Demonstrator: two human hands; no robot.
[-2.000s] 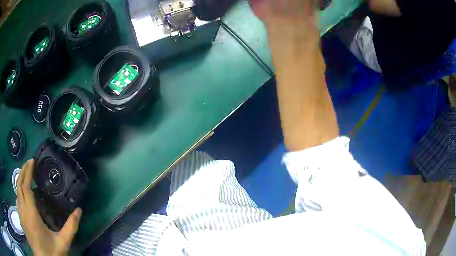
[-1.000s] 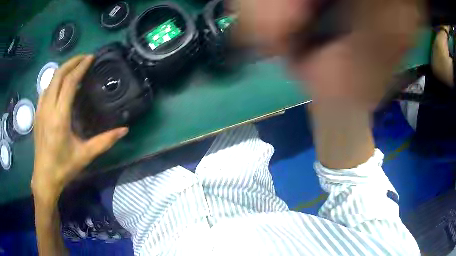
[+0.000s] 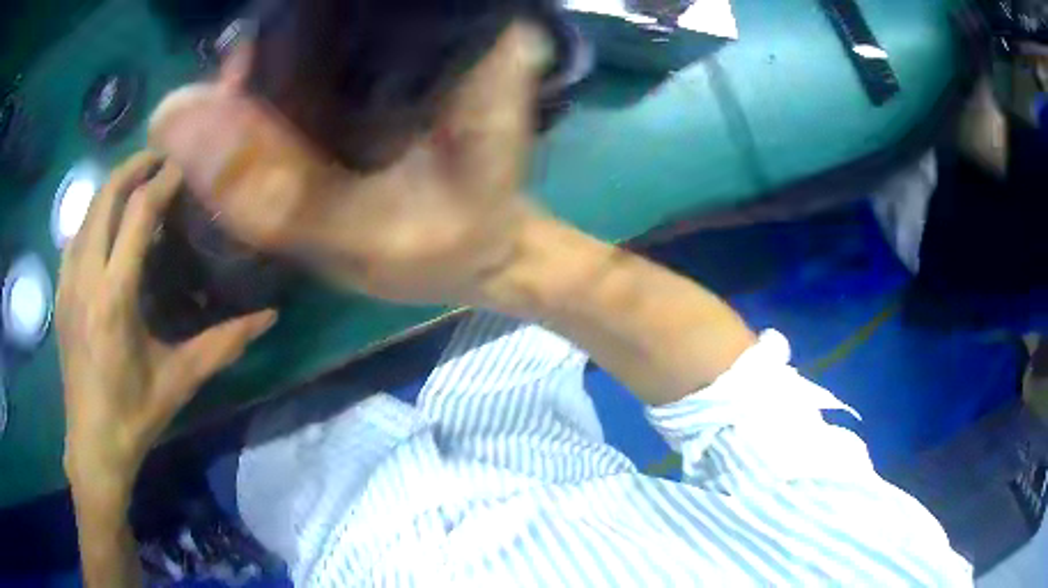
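Observation:
A black housing point(image 3: 190, 276) lies on the green bench at the left. My left hand point(image 3: 121, 310) holds it around its left and near sides, thumb towards the bench edge. My right hand point(image 3: 379, 195) is blurred and reaches across above the housing. It is shut on a thick dark tool, probably the electric screwdriver point(image 3: 345, 80), close to the camera. My right hand and the tool hide the housing's top right part and the tool's tip, so contact cannot be told.
White-rimmed discs point(image 3: 25, 301) lie at the far left. Dark round caps point(image 3: 112, 101) lie behind them. The white and silver screw feeder point(image 3: 701, 17) stands at the rear. A dark slab point(image 3: 860, 52) lies at the right rear. A person's dark clothing point(image 3: 977, 230) shows at the right.
My right hand has swung left with the dark tool, from the feeder side to above the housing. My left hand still holds the housing. The view has shifted.

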